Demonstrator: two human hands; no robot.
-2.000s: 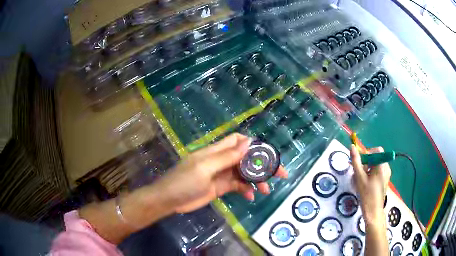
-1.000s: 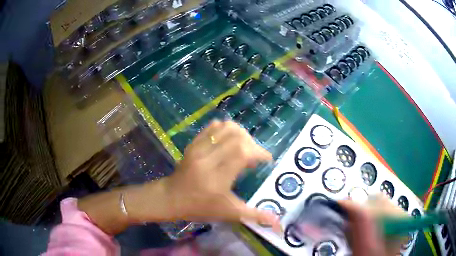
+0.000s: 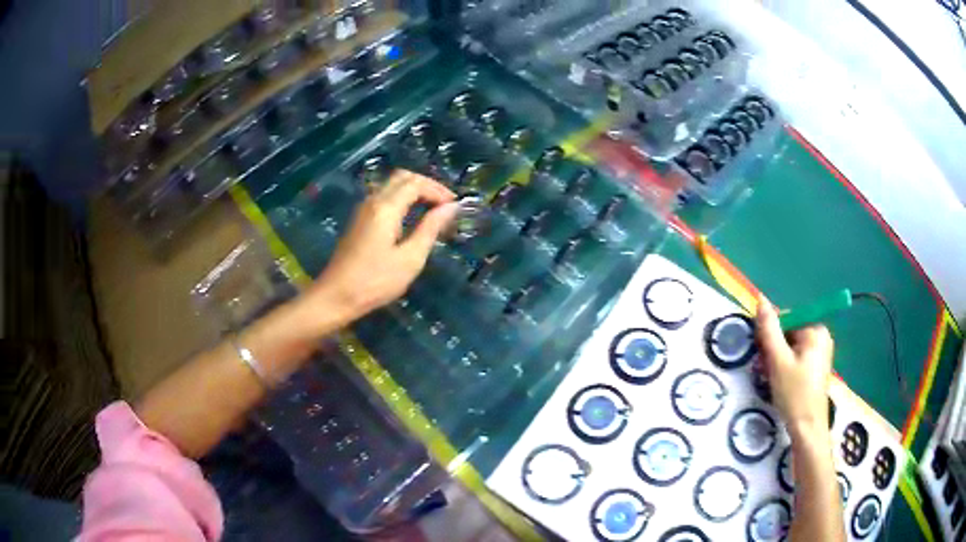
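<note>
My left hand point(image 3: 387, 249) is over the clear blister tray point(image 3: 424, 360), its thumb and fingers pinching the rim of a speaker driver point(image 3: 467, 220) among the tray's cavities. Other drivers stand tilted in cavities around it. My right hand point(image 3: 797, 365) is at the upper right of the white foam tray point(image 3: 625, 312), closed around the green test probe point(image 3: 816, 310). Its tip is hidden by the fingers. Smooth discs with black rims and bluish or pale faces lie in the foam tray's pockets. The driver point(image 3: 731, 339) beside my right fingers is dark-faced.
Stacked filled blister trays point(image 3: 678, 79) stand at the far side. More clear trays lie over cardboard point(image 3: 138, 79) at the far left. Perforated round plates point(image 3: 853, 443) show at the foam tray's right. A thin dark lead point(image 3: 892, 328) trails from the probe over the green mat.
My left hand has moved up and away from the foam tray to the clear tray. My right hand has moved back up and right. A smooth disc now fills a pocket that showed a perforated plate.
</note>
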